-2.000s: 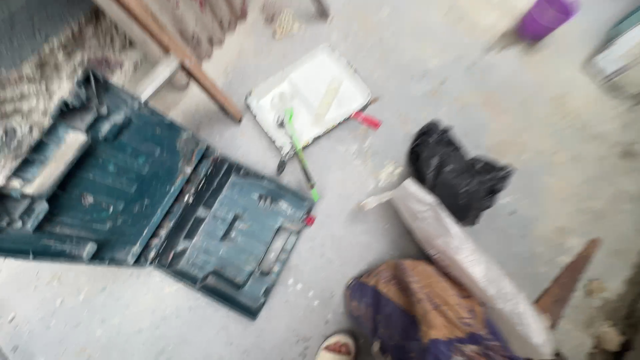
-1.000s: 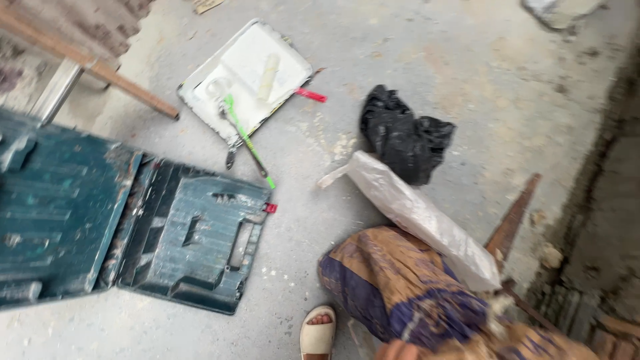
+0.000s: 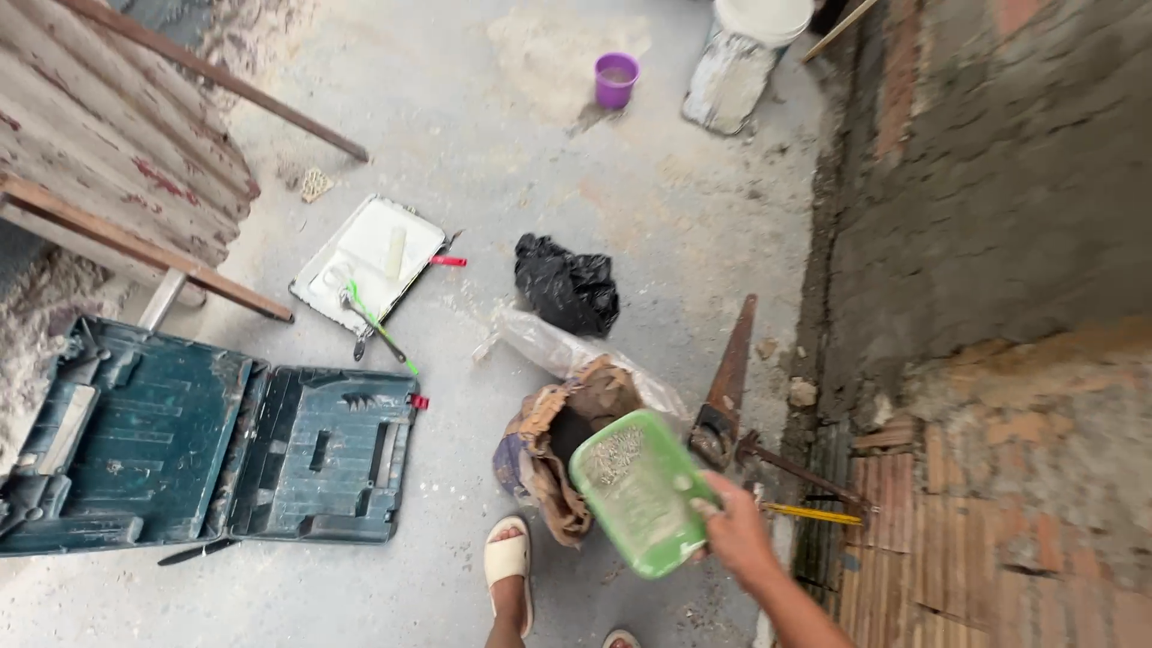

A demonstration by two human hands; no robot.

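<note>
My right hand (image 3: 733, 526) grips the right edge of a green plastic container (image 3: 666, 513). Small grey pieces lie at its upper left end, and its inside is coated with greyish powder or residue. The container is over the right side of an open brown paper sack (image 3: 540, 459), whose mouth is crumpled and whose inside looks dark. Behind the sack lie a clear plastic wrapping (image 3: 549, 346) and a black plastic bag (image 3: 567, 283). A rusty handsaw (image 3: 729, 378) rests on the floor to the right. My left hand is out of view.
An open teal tool case (image 3: 315, 450) lies left, below a white paint tray (image 3: 364, 261) with a roller and a green-handled tool. A purple cup (image 3: 616, 79) and a white bucket (image 3: 765, 18) stand farther back. A rough wall (image 3: 990, 225) runs along the right.
The green container, not visible in the earlier frames, is now in my right hand over the sack. The sack's mouth now shows open. The view has shifted, bringing the bucket into sight.
</note>
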